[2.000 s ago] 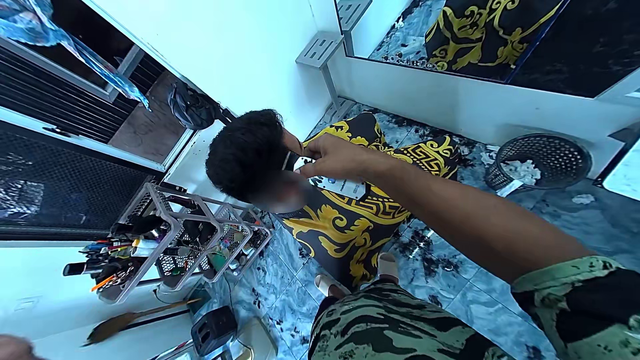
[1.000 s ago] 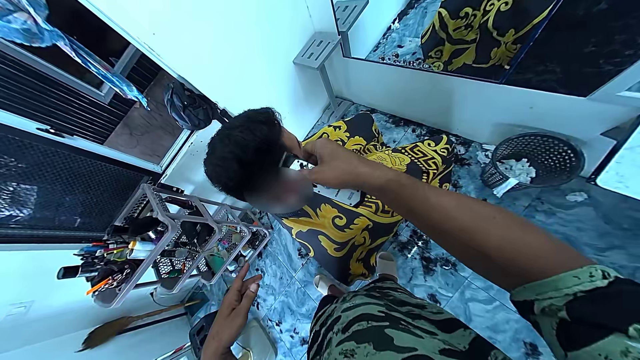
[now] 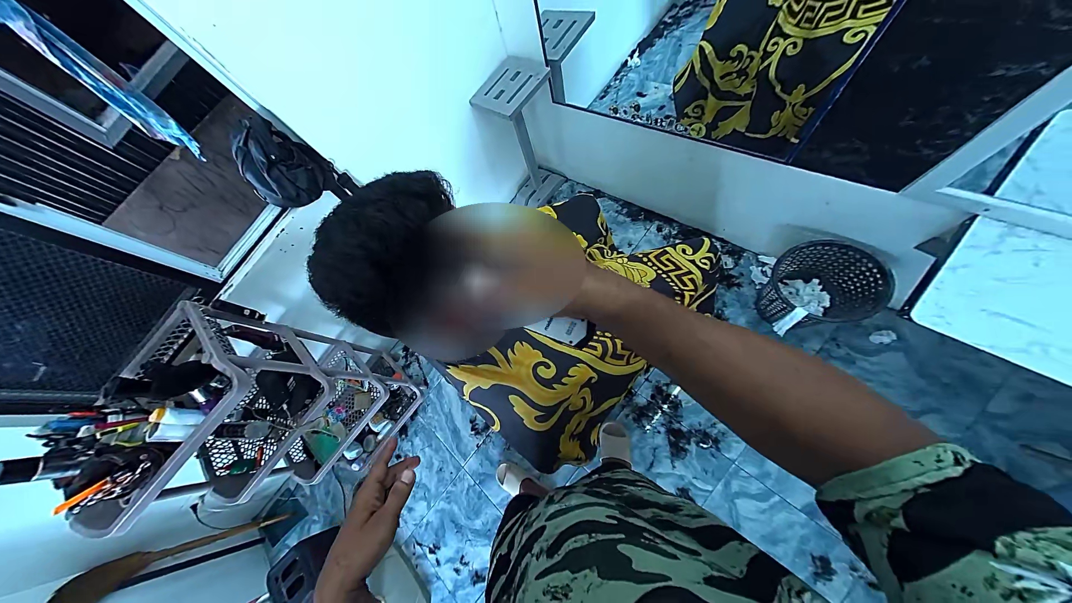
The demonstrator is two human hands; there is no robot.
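A seated person with short black hair [image 3: 377,251] wears a black-and-gold patterned cape [image 3: 536,394]. Reaching in from the right, my right hand [image 3: 578,289] is at the front of the person's head, its fingers hidden by a blur. Below it shows the pale body of what looks like a hair clipper [image 3: 563,328], bearing small writing; its working end is hidden. My left hand [image 3: 377,511] is held out at the lower left, near the rack, fingers apart and holding nothing.
A tiered plastic rack [image 3: 239,385] with combs, brushes and bottles stands at left. Dark hair clippings [image 3: 670,419] lie on the tiled floor. A black mesh basket [image 3: 837,280] holds crumpled paper. A mirror [image 3: 779,75] and a grey wall bracket [image 3: 511,86] are above.
My left hand, only at the lower-left edge two seconds ago, has come in beside the rack. My right hand has stayed at the person's head.
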